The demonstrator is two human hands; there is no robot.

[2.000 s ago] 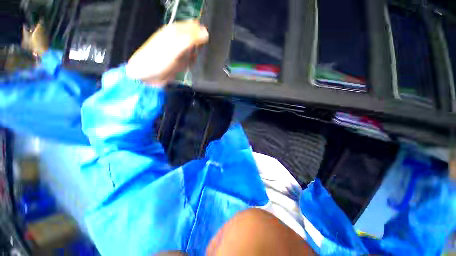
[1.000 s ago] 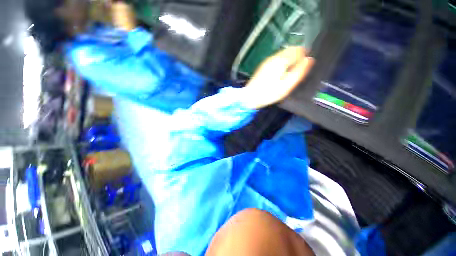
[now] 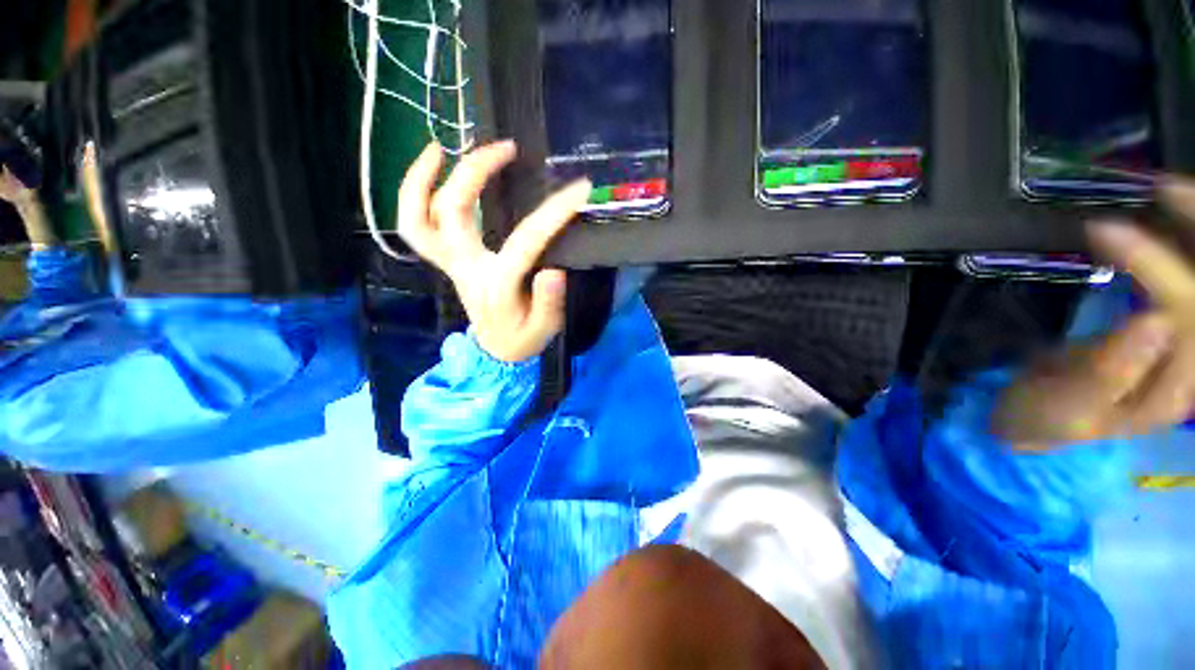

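Note:
A dark foam tray (image 3: 714, 131) holds several smartphones in a row of slots. The left phone (image 3: 606, 105), middle phone (image 3: 841, 85) and right phone (image 3: 1085, 98) have dark lit screens. Green and red blocks show at the lower edges of the left and middle screens. My left hand (image 3: 492, 255) is over the tray's front left corner, fingers spread, one fingertip at the left phone's green block; contact cannot be told. My right hand (image 3: 1114, 340) is blurred and partly cut off at the right edge, fingers apart, by the tray's front right.
A white cable (image 3: 371, 131) lies on the green mat (image 3: 401, 105) left of the tray. Another black tray (image 3: 249, 170) holds a phone further left. A neighbouring person's blue sleeve (image 3: 170, 380) and hands show at the left. Blue bins (image 3: 203, 582) stand at the lower left.
The view has swung back to the right and steadied. My left hand's fingers have spread from a closer pose, with one fingertip now by the left phone's screen. My right hand has come into view.

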